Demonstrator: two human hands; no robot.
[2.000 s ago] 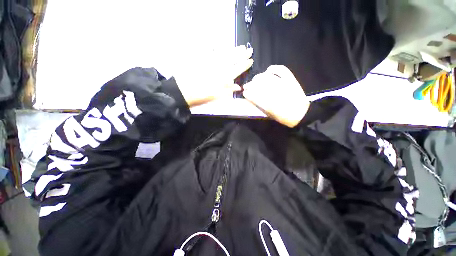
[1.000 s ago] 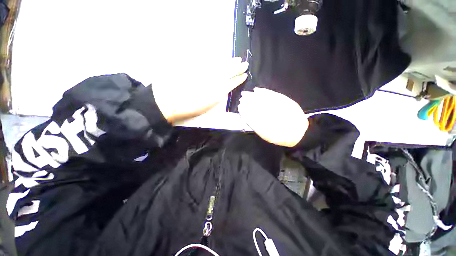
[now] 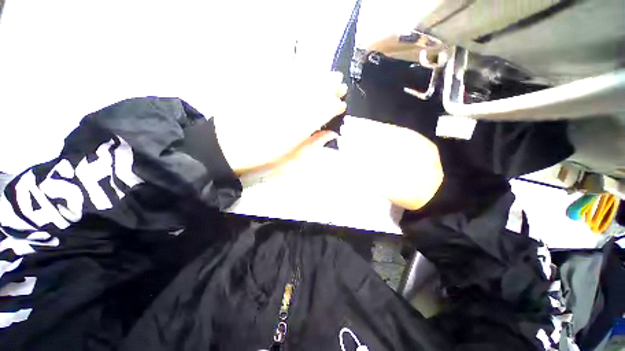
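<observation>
The black garment panel (image 3: 394,96) lies under the machine head, with a thin dark strip (image 3: 347,42) running up from its left edge. The small metal presser foot (image 3: 356,66) stands at that edge. My left hand (image 3: 291,130) comes from the left, its fingertips at the panel's edge just below the foot. My right hand (image 3: 394,159) is to the right and slightly lower, near the same edge. A bit of black cloth shows between the hands. Both hands are washed out by glare, so their fingers and grip are unclear.
The machine head (image 3: 548,44) fills the upper right, with a bent metal lever and a white round piece (image 3: 456,127) below it. Orange-yellow scissor handles (image 3: 601,212) lie on the white table (image 3: 123,48) at right. Grey cloth (image 3: 581,284) hangs at lower right.
The view has shifted, and the machine head now shows at upper right. The hands stay close together by the panel edge, now nearer to the presser foot.
</observation>
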